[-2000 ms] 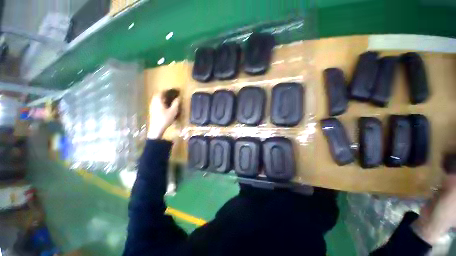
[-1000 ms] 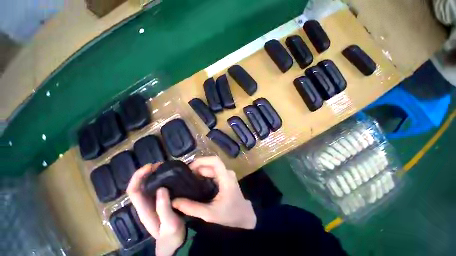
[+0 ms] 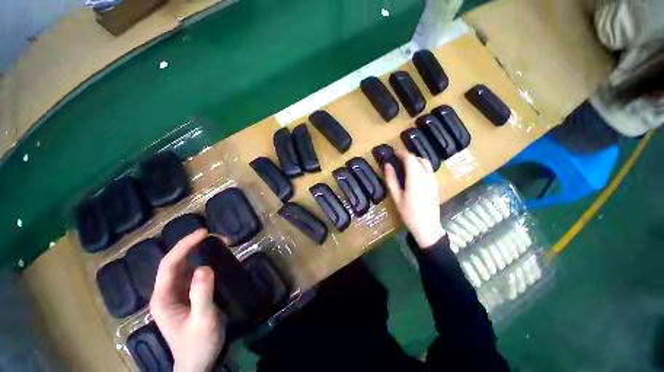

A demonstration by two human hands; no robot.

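My left hand [image 3: 186,312] is over the clear blister tray [image 3: 212,161], fingers curled around a black housing [image 3: 220,275]; part of it is hidden by the fingers. Broad black housings such as this one [image 3: 231,216] lie in rows in the tray. My right hand [image 3: 417,197] is on the cardboard to the right, its fingertips on a narrow black piece [image 3: 384,153] at the end of a row. Other narrow black pieces [image 3: 332,206] lie in loose rows on the cardboard.
The green belt [image 3: 240,65] runs behind the cardboard-covered bench [image 3: 320,258]. A tray of white parts [image 3: 502,251] and a blue stool [image 3: 582,171] are at lower right. A person's sleeve [image 3: 633,43] shows at upper right. A box [image 3: 127,16] is at upper left.
The hands were together around black housing; they have parted. My right hand has moved right to the narrow pieces, and my left stays over the tray. The view has shifted slightly.
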